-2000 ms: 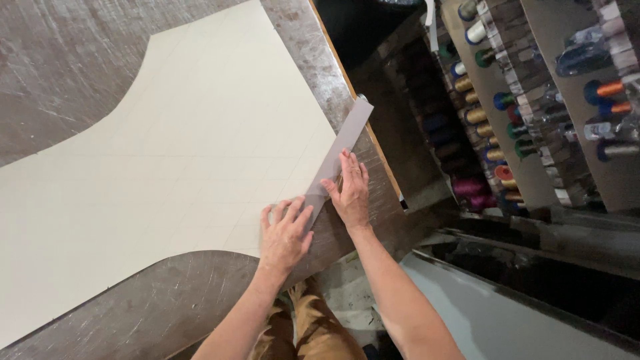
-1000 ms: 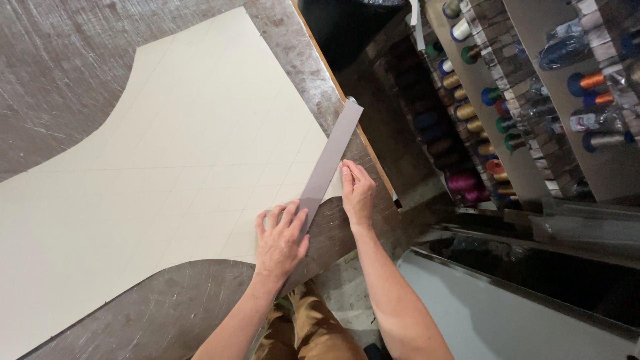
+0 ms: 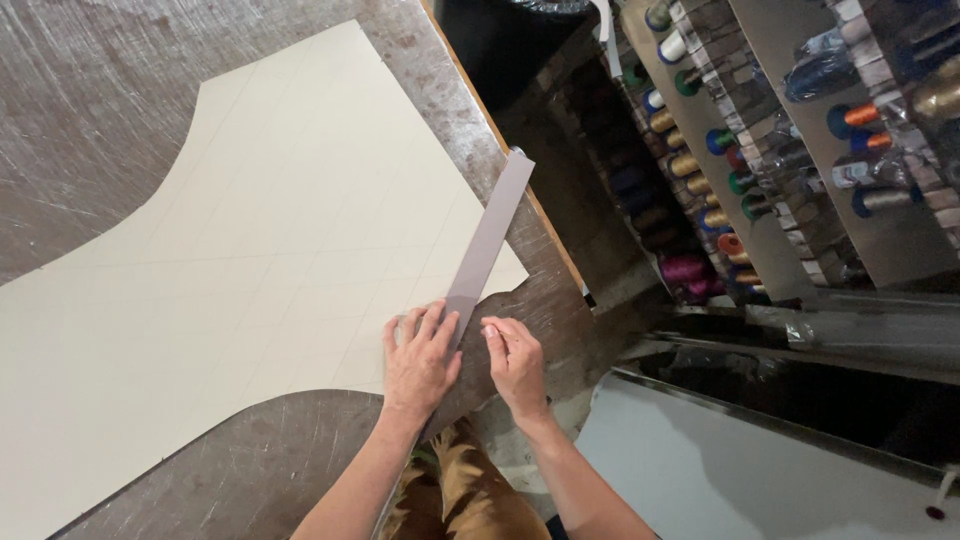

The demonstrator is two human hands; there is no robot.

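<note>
A large cream pattern sheet with curved cut edges and faint ruled lines lies flat on the scratched tabletop. A flat grey straightedge crosses its right-hand end at a slant, its far tip reaching the table's edge. My left hand lies with spread fingers on the sheet, its fingertips at the straightedge's left side and near end, pressing down. To the right of the straightedge, my right hand is raised a little with thumb and fingertips pinched together. Whether something thin is between them I cannot tell.
The wood-edged table ends just beyond the straightedge. Racks hold cones of thread at the upper right. A pale grey panel stands at the lower right, and a black bag-like thing lies past the table's edge.
My right hand has moved from the straightedge's right side toward me, away from the sheet's corner. My left hand stays at the straightedge.
</note>
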